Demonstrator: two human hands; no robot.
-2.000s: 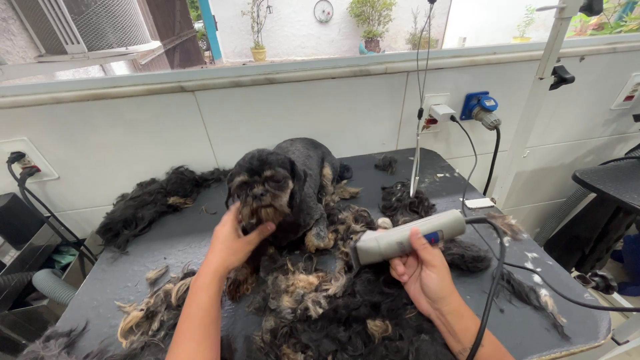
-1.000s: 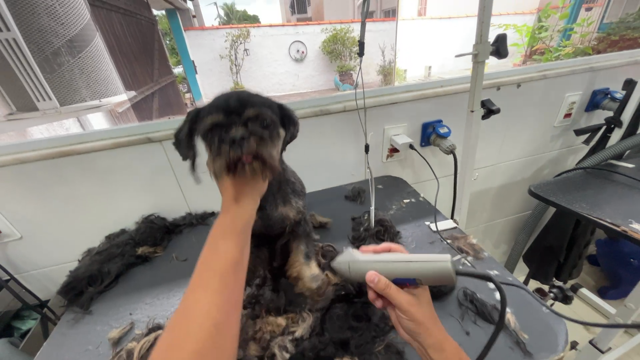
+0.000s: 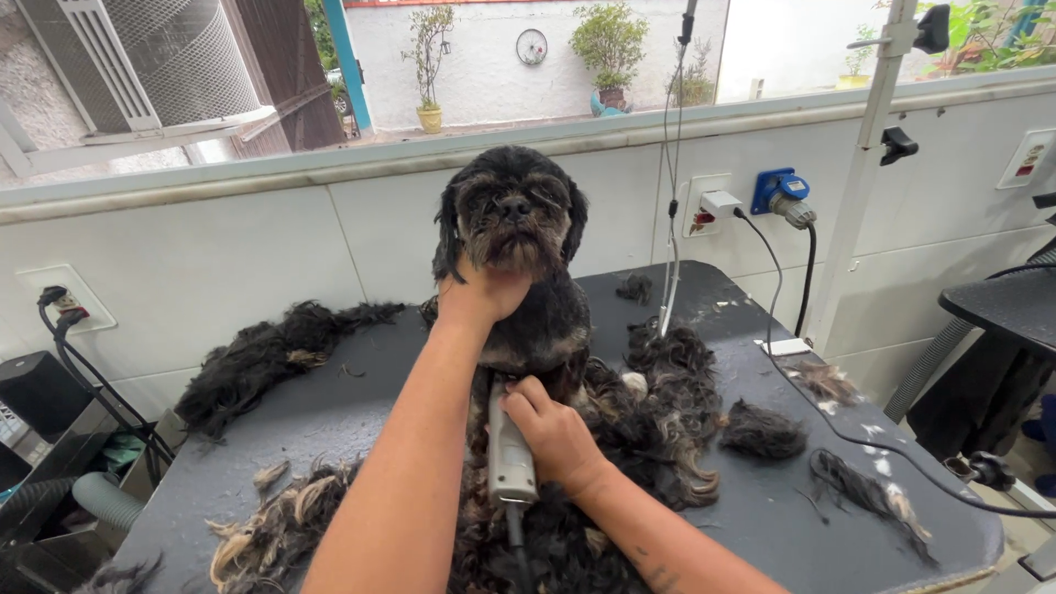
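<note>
A small black and tan dog sits upright on the dark grooming table, facing me. My left hand cups it under the chin and throat, fingers hidden by the fur. My right hand grips a grey electric hair clipper held upright against the dog's lower chest, between its front legs. The clipper's blade end is hidden by the fur and its cord runs down toward me. Cut black fur lies thick around the dog's legs.
A long heap of fur lies at the table's back left. Wire grooming loops hang behind the dog on the right, near a metal post. A thin cable crosses the table's right side.
My right hand has brought the clipper from beside the dog to its lower chest, turning it upright. My left hand still supports the dog's chin; the dog's head is higher than two seconds ago.
</note>
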